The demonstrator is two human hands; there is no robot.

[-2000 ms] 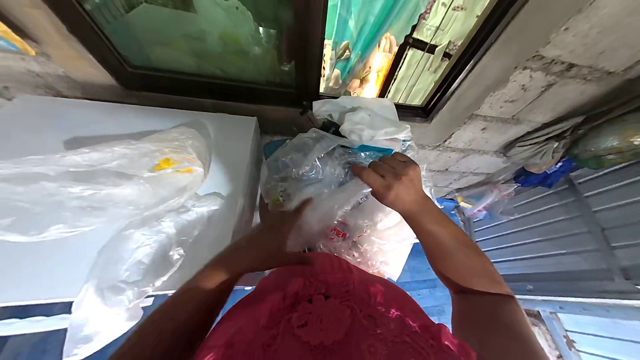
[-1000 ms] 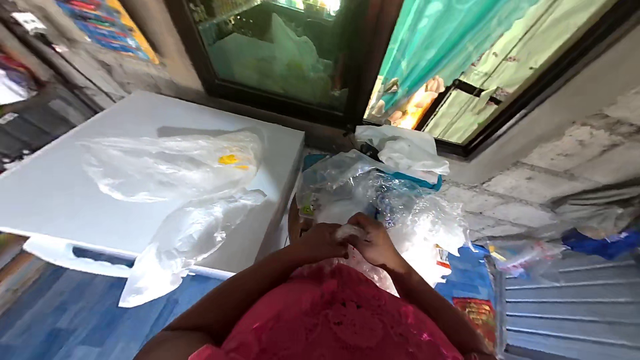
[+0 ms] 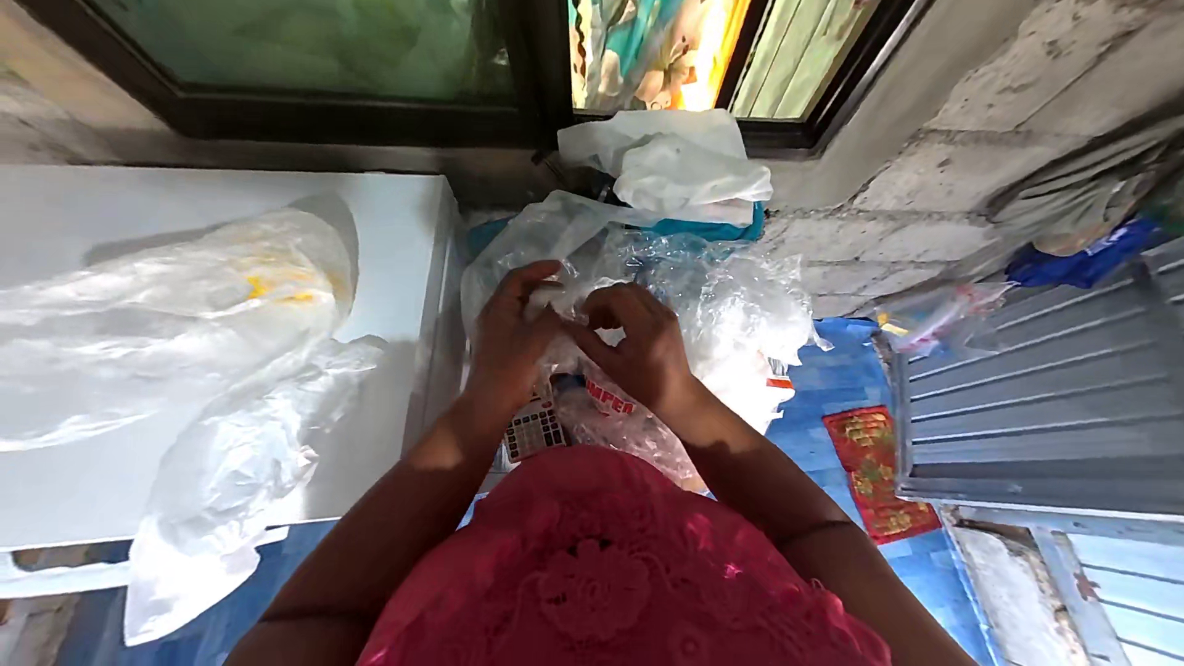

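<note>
My left hand (image 3: 514,335) and my right hand (image 3: 638,342) are close together at the centre, with fingers pinched on a clear plastic bag (image 3: 569,301). More crumpled clear plastic bags (image 3: 731,296) lie just beyond and to the right of my right hand. Below my left hand, a calculator (image 3: 535,428) shows partly. Pinkish plastic bags with red print (image 3: 624,421) are under my right wrist. A white crumpled bag (image 3: 689,171) rests at the back by the window, over something teal (image 3: 712,227).
A white flat-topped surface (image 3: 388,222) at the left holds large clear plastic bags (image 3: 185,314), one with yellow marks. Behind is a dark-framed window (image 3: 342,116). To the right are a block wall (image 3: 879,231), a grey ribbed panel (image 3: 1027,388) and a red patterned mat (image 3: 874,472) on blue flooring.
Two seconds ago my hands were farther apart on the plastic; one second ago they were together lower down. Now they are slightly apart, fingers raised on the clear bag. The view has shifted.
</note>
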